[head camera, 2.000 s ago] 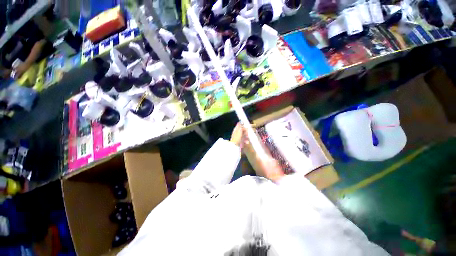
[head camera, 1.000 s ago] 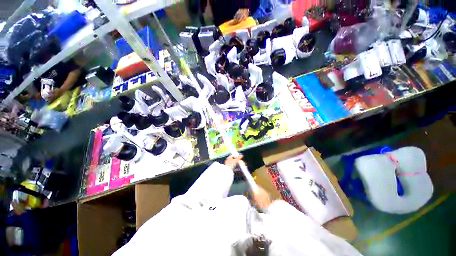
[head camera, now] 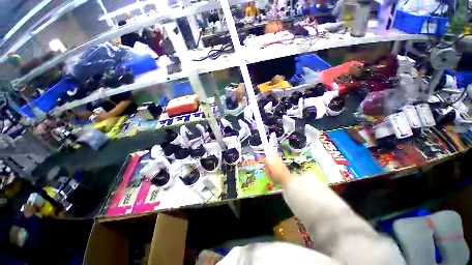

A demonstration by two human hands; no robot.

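Observation:
A long white bar [head camera: 249, 85] rises steeply from in front of me past the bench and the overhead shelf to the top edge. My right hand [head camera: 278, 170] is closed around its lower end, above the front part of the bench; the fingers are blurred. My left hand is not in view; only a white sleeve or clothing shows at the bottom edge. Behind the bar, several white camera units with black round heads [head camera: 209, 163] stand on the printed sheets.
A white overhead shelf [head camera: 290, 50] crosses behind the bench. A blue sheet [head camera: 354, 154] lies on the bench at right. An open carton [head camera: 168, 239] stands below the front edge at left. A pale stool seat [head camera: 432, 235] is at lower right. Another person's arm [head camera: 115, 109] shows across the bench.
The view has tilted up, showing more of the shelf. My right hand has raised the bar's lower end from beside the bench to above it. My left hand has left the view.

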